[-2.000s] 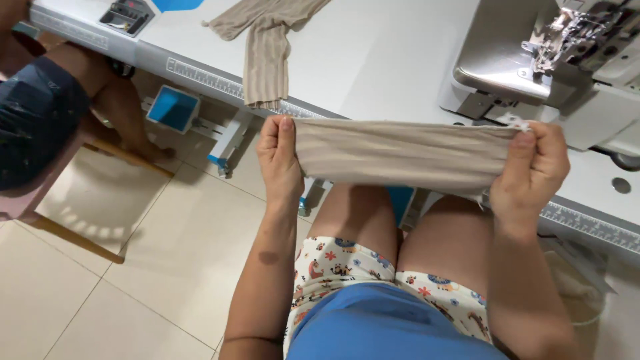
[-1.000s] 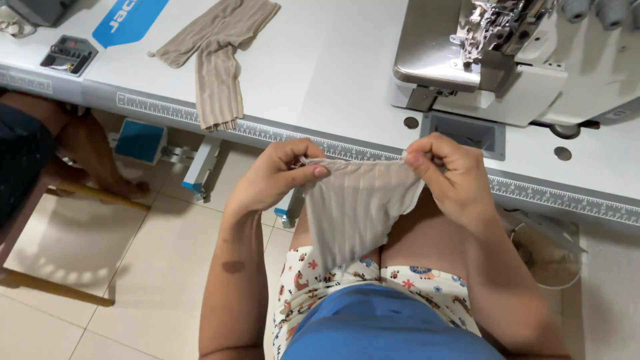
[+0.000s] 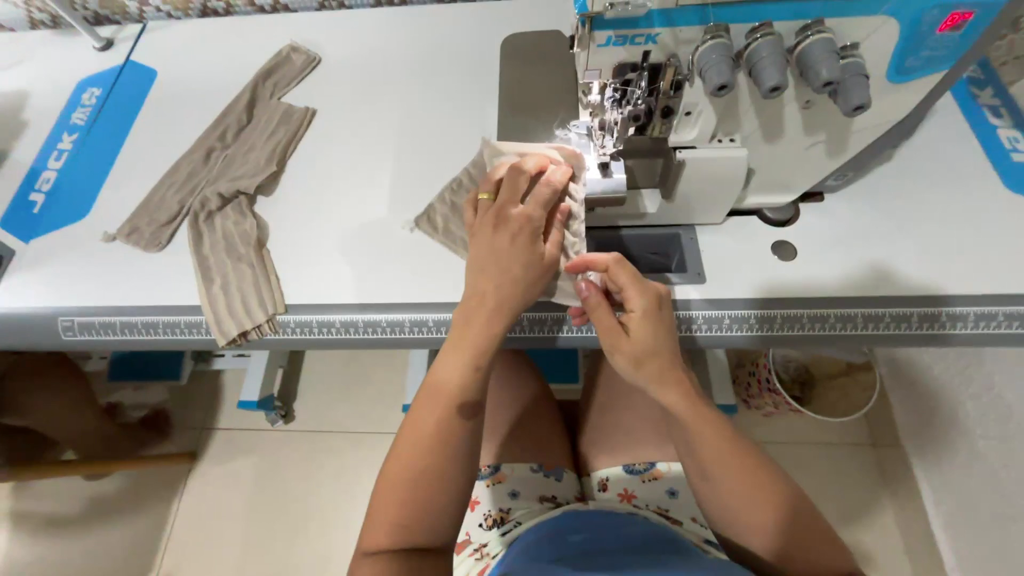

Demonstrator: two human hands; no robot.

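Note:
A beige striped fabric piece lies on the white sewing table, its right edge close to the needle area of a Jack overlock sewing machine. My left hand, with a ring on one finger, rests flat on this fabric with the fingers slightly bent. My right hand pinches the lower right corner of the fabric between thumb and fingers, near the table's front edge. More striped beige fabric lies on the table to the left, one end hanging over the front edge.
A printed measuring scale runs along the table's front edge. Gray thread tension knobs stand on the machine. Below the table are a patterned bin at the right and part of another person's leg at the left.
My hands have moved from above my lap onto the table beside the machine, bringing the fabric with them. My left hand now lies on top of it. The view has shifted too.

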